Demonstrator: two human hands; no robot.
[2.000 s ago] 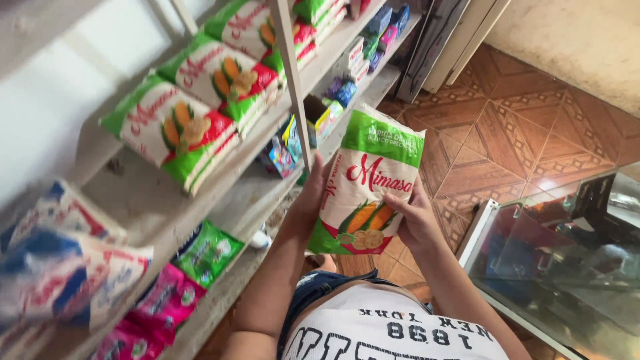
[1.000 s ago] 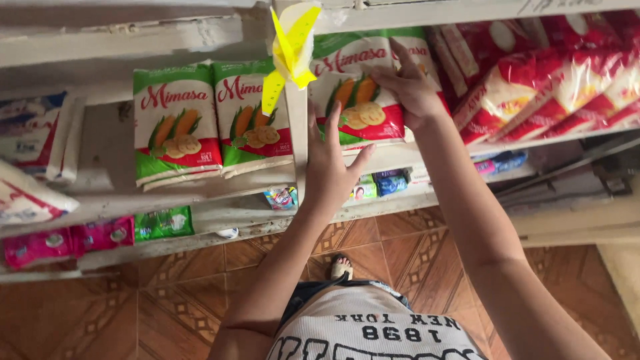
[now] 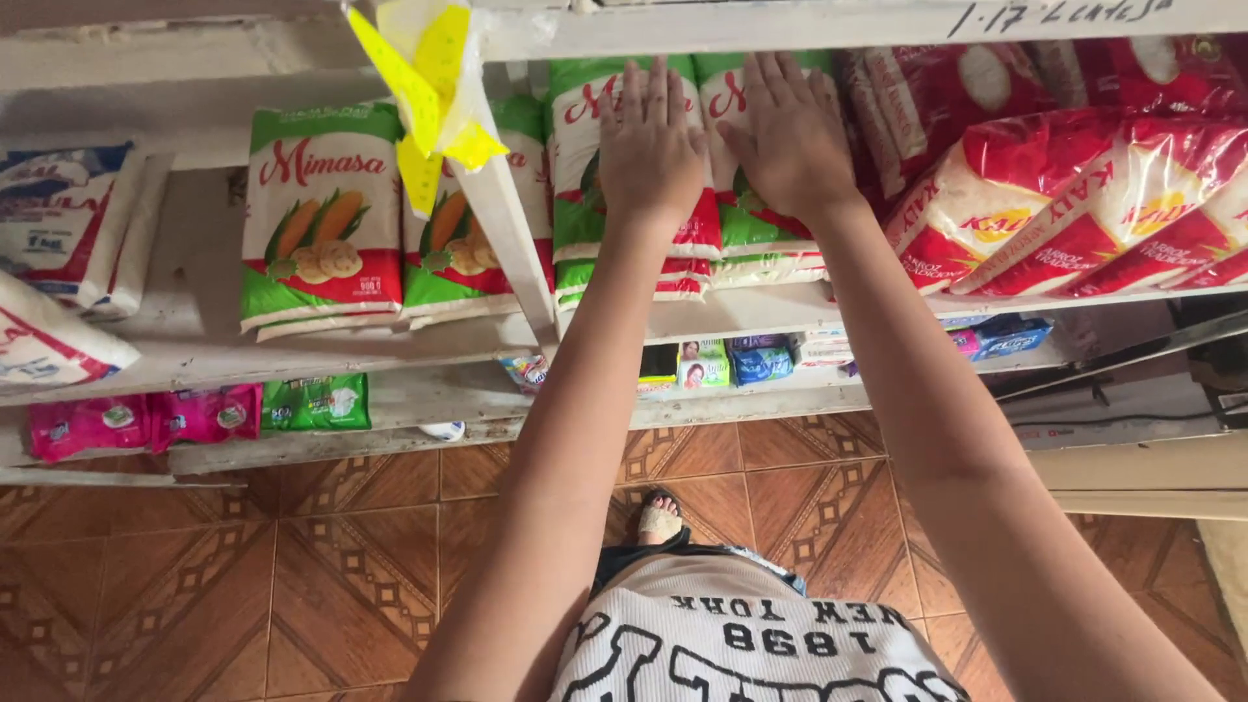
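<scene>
My left hand (image 3: 653, 156) lies flat, palm down, on a green, white and red bag of Mimasa corn flour (image 3: 577, 219) just right of the white shelf post. Beside it, my right hand (image 3: 792, 146) rests flat on the neighbouring Mimasa bag (image 3: 775, 232), its fingers spread a little. Neither hand grips anything. More bags lie beneath these two, with only their front edges showing. Left of the post are two further stacks of the same flour, one (image 3: 324, 219) in full view and one (image 3: 463, 268) partly behind the post.
A yellow plastic pinwheel-like ornament (image 3: 424, 93) is fixed on the post (image 3: 507, 234). Red bags of Kaly rice (image 3: 1004, 210) fill the right side. White and blue bags (image 3: 58, 219) lie at far left. The lower shelf holds pink packets (image 3: 205, 414), a green packet (image 3: 317, 402) and small soaps.
The Mimasa bag held in both hands two seconds ago is out of them, and both hands are on the shelved bags. Since one second ago my left hand has moved up onto a bag. The view has turned toward the shelf.
</scene>
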